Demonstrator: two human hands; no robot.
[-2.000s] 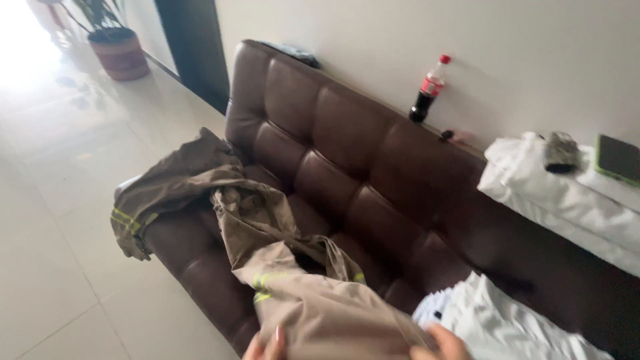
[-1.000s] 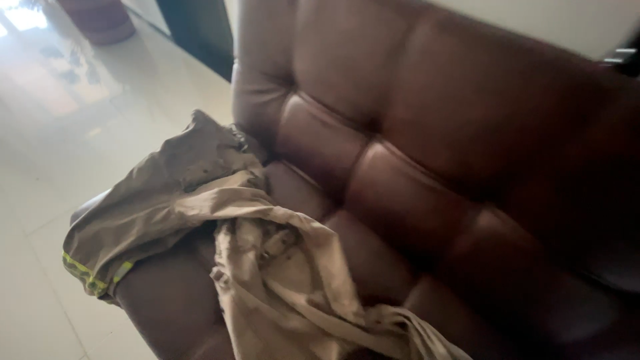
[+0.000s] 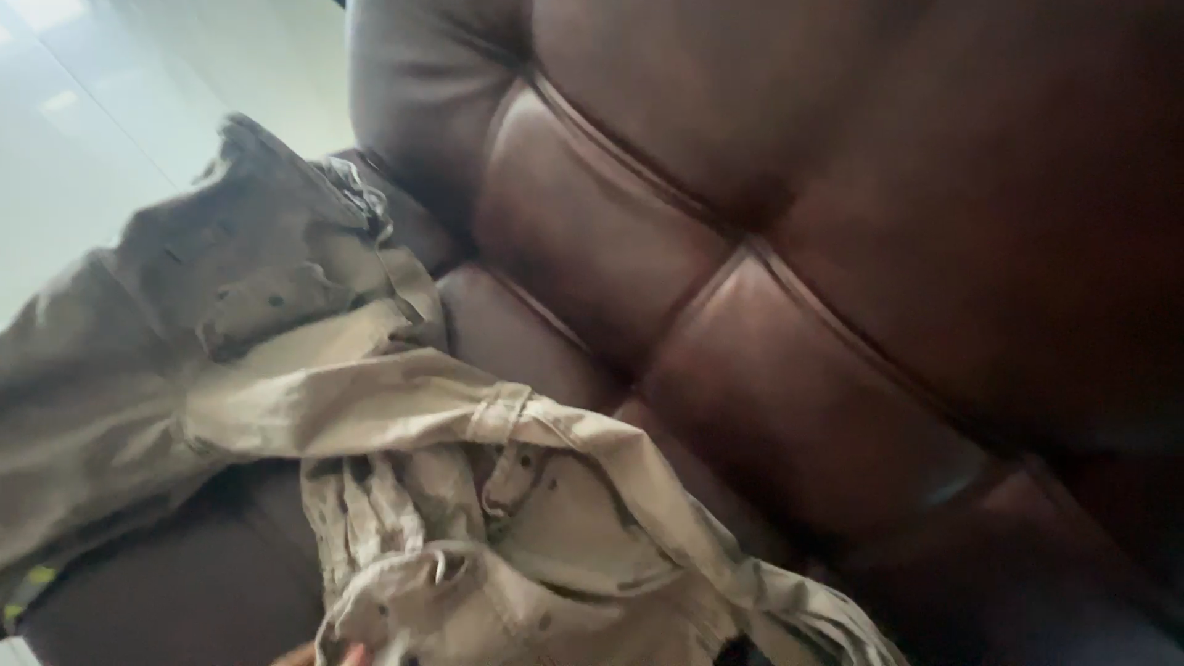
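Khaki work clothing (image 3: 370,407) lies crumpled across the seat of the brown tufted sofa, with a sleeve or leg running diagonally over the rest. Snaps or buttons and gathered folds show in the cloth, and a bit of yellow-green trim (image 3: 35,575) appears at the lower left. At the bottom edge, fingertips of what looks like my left hand (image 3: 324,655) touch the lower part of the clothing; most of that hand is cut off, so its grip cannot be made out. My right hand is outside the view.
The sofa's tufted brown backrest (image 3: 925,203) fills the right side. Pale, shiny floor tiles (image 3: 120,139) lie beyond the sofa's end at the upper left.
The view has moved much closer to the sofa and clothing. Two seconds ago both hands were on the khaki cloth at the bottom; now only some fingertips show.
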